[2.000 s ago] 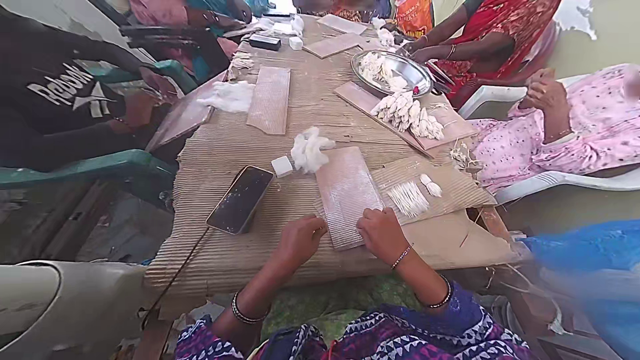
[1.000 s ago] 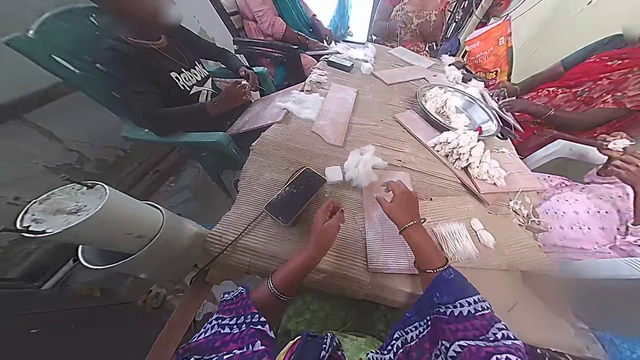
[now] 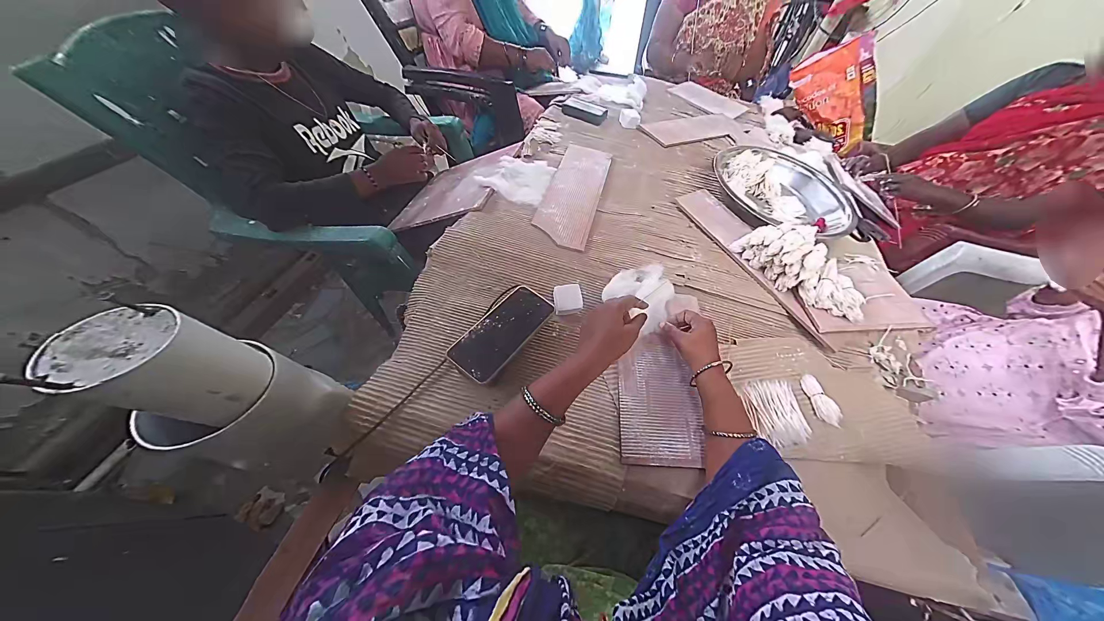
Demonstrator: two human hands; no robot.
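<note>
My left hand (image 3: 614, 328) pinches the left edge of a white cotton tuft (image 3: 642, 289) over the far end of a ridged board (image 3: 660, 405). At the tuft's lower right is my right hand (image 3: 693, 336), its thumb and fingers together at the cotton; whether fibre is between them is too small to tell. Right of the board, a row of thin white cotton wicks (image 3: 776, 412) lies beside a small tied bundle (image 3: 820, 400). A small white block (image 3: 567, 298) and a smartphone (image 3: 500, 334) with a cable lie left of my hands.
Corrugated cardboard (image 3: 517, 431) covers the table. Farther right, a steel tray (image 3: 785, 190) holds cotton wicks, and a pile of wick bundles (image 3: 802, 267) lies on a board. Other people sit around the table. Grey pipes (image 3: 198, 371) stand at the lower left.
Both hands have moved from the near part of the board to the cotton tuft at its far end. My left hand now holds the tuft. The view has shifted left.
</note>
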